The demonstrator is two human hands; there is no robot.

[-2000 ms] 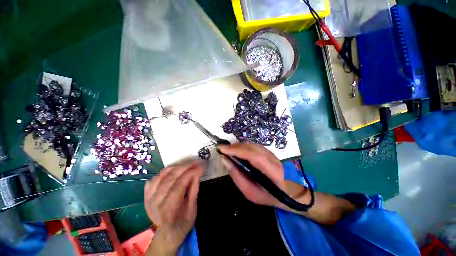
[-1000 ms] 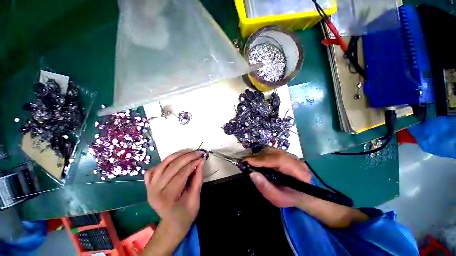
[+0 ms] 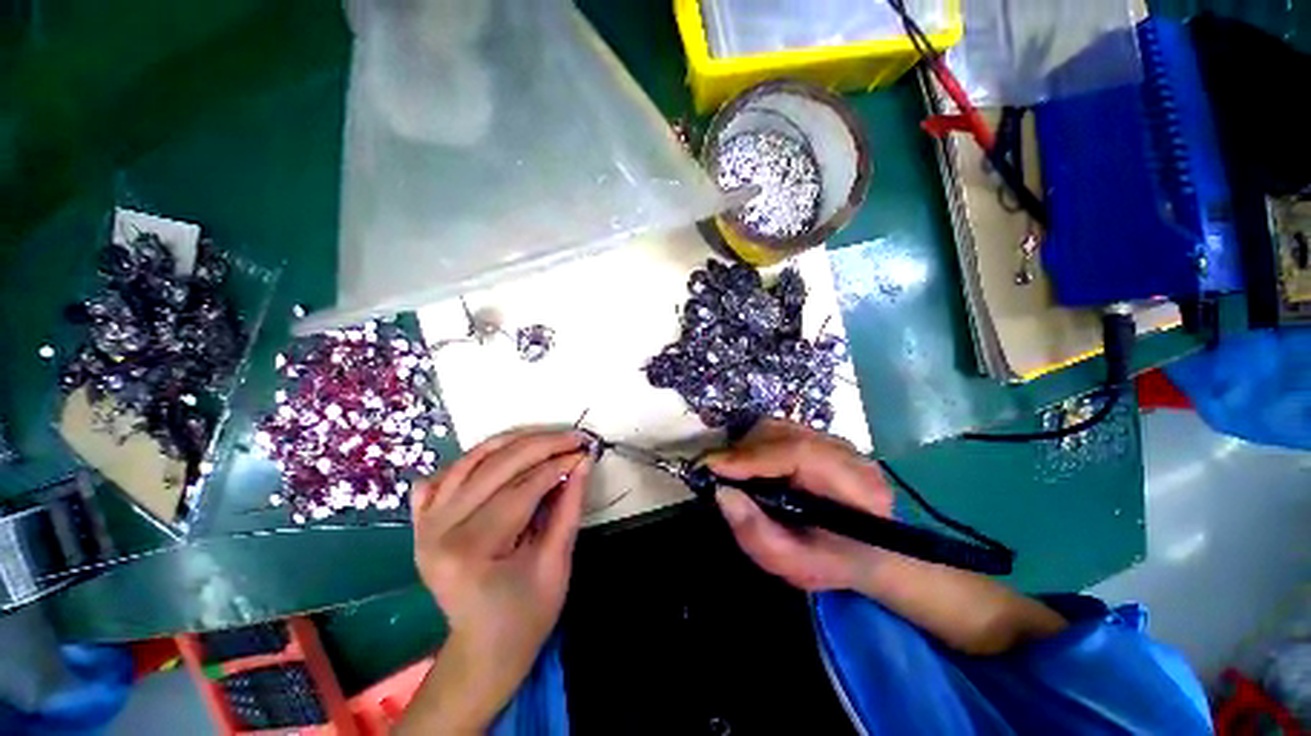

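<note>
My left hand (image 3: 506,521) pinches a small dark round part (image 3: 591,443) between thumb and fingertips, above the front of the cream board (image 3: 620,304). A thin lead sticks up from it. My right hand (image 3: 799,503) holds the black soldering iron (image 3: 877,534) like a pen. The iron's thin metal tip points left and meets or nearly meets the part; exact contact is too small to tell. A heap of dark round parts (image 3: 745,345) lies on the board's right side. A few parts (image 3: 534,342) lie apart near its left edge.
A pink-red and white disc heap (image 3: 352,419) and a clear bag of dark parts (image 3: 161,339) lie left. A translucent hood (image 3: 475,158) hangs over the board's back. Behind stand a tape-roll cup (image 3: 848,201) and yellow box (image 3: 821,75). A blue station (image 3: 1129,180) stands right.
Since two seconds ago, my left fingers have taken hold of a dark part that lay on the board. The iron has swung from pointing up-left to the part at my left fingertips. The last second shows little movement.
</note>
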